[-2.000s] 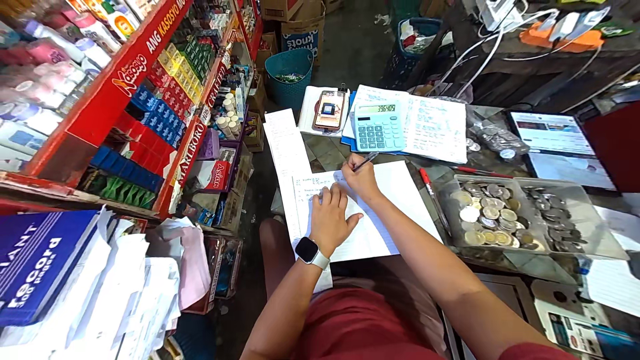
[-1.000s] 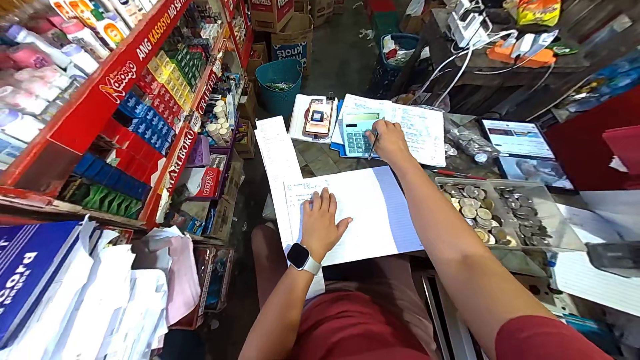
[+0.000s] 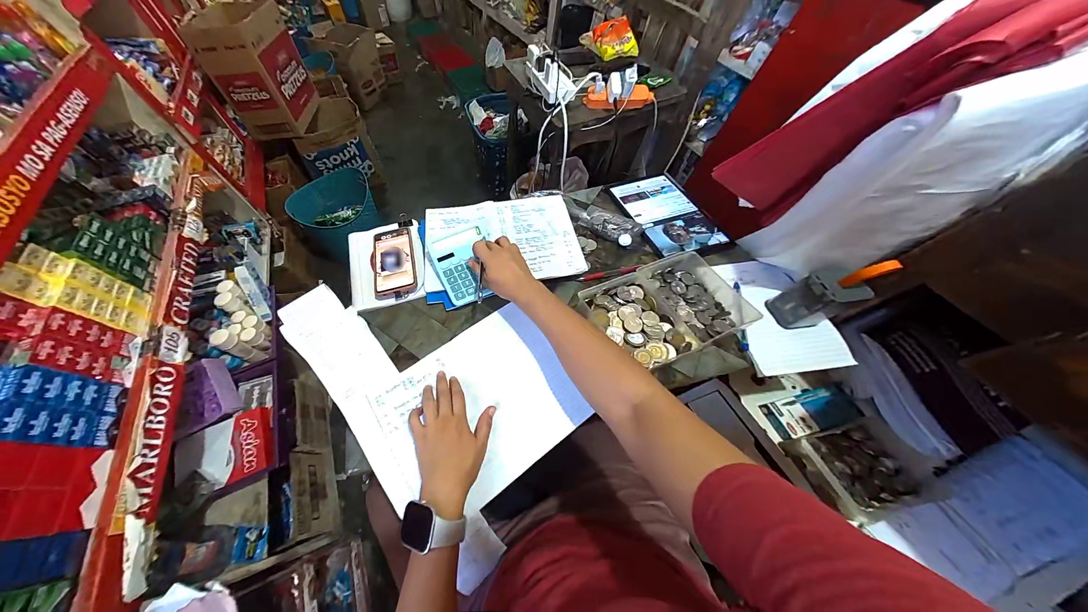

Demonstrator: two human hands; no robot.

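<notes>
My left hand (image 3: 449, 442), with a smartwatch (image 3: 431, 527) at the wrist, lies flat with fingers spread on a large white sheet of paper (image 3: 518, 399) that bears handwriting at its left. My right hand (image 3: 503, 267) holds a dark pen (image 3: 479, 280) and rests over the right side of a light-blue calculator (image 3: 457, 265). Under the calculator lies an open notebook (image 3: 540, 234) with handwritten pages. Just left of it, a phone (image 3: 395, 262) in a brown case sits on a small white pad (image 3: 363, 280).
A divided plastic box of coins (image 3: 739, 310) stands right of my right forearm. Beyond are a tablet (image 3: 667, 212), a clear plastic bottle (image 3: 608, 225) and an orange power strip (image 3: 619, 96). Store shelves (image 3: 157, 408) line the left side; a teal bin (image 3: 333, 208) stands by cartons.
My right hand has moved from the paper, where it held the pen, up to the calculator. My left hand stays on the paper. The view has shifted, showing more at the right.
</notes>
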